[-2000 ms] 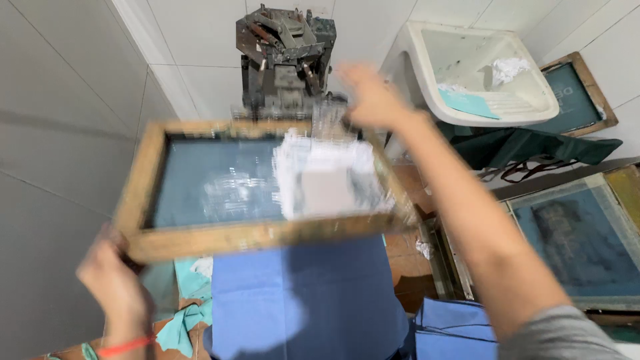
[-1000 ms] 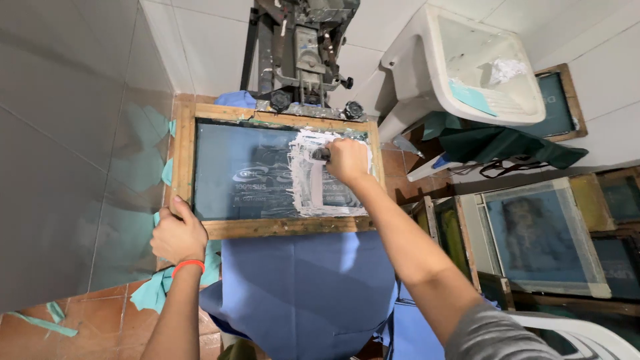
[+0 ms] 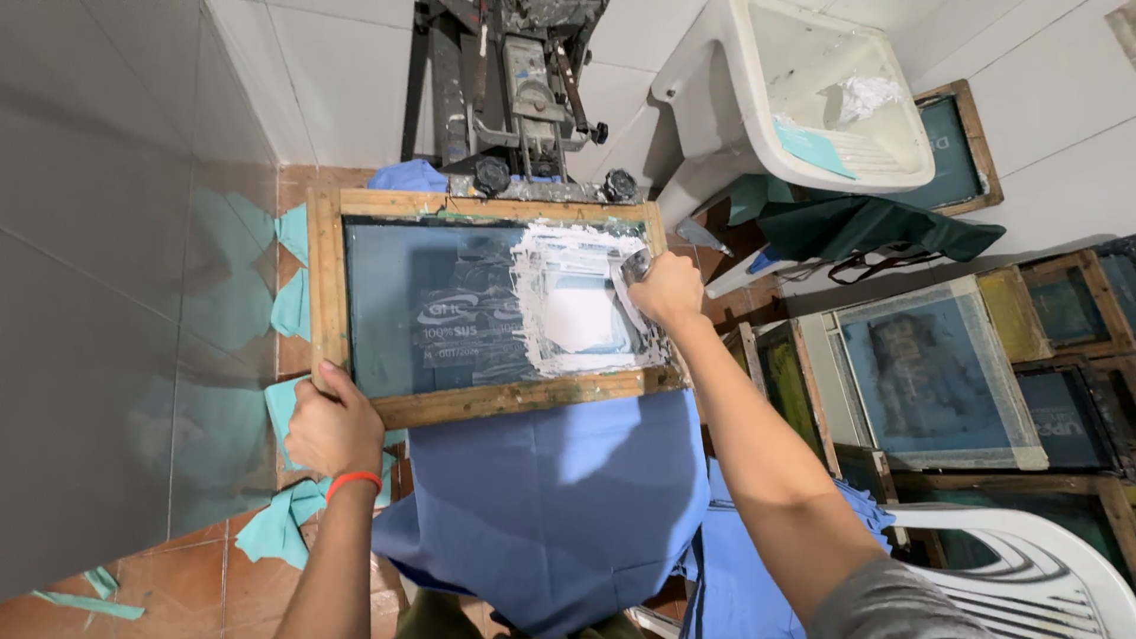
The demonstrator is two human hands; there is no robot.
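A wooden-framed printing screen (image 3: 497,399) is clamped at its far edge to a metal press (image 3: 532,115) and lies over blue fabric (image 3: 559,497). Thick white ink (image 3: 577,311) covers the right part of its mesh around a rectangular patch. My left hand (image 3: 335,422) grips the near left corner of the frame. In my right hand (image 3: 667,288) is a squeegee or scraper (image 3: 635,266), standing on the mesh at the right side of the ink; my fingers hide much of it.
A white utility sink (image 3: 763,115) stands at the upper right. Several framed screens (image 3: 941,373) lean at the right, beside a white plastic chair (image 3: 1047,541). Grey tiled wall (image 3: 89,266) borders the left; turquoise cloth scraps (image 3: 284,524) lie on the floor.
The screen, tilted and blurred two seconds ago, now lies over the blue fabric. My right hand has come down from beside the press and moved right across the ink since one second ago.
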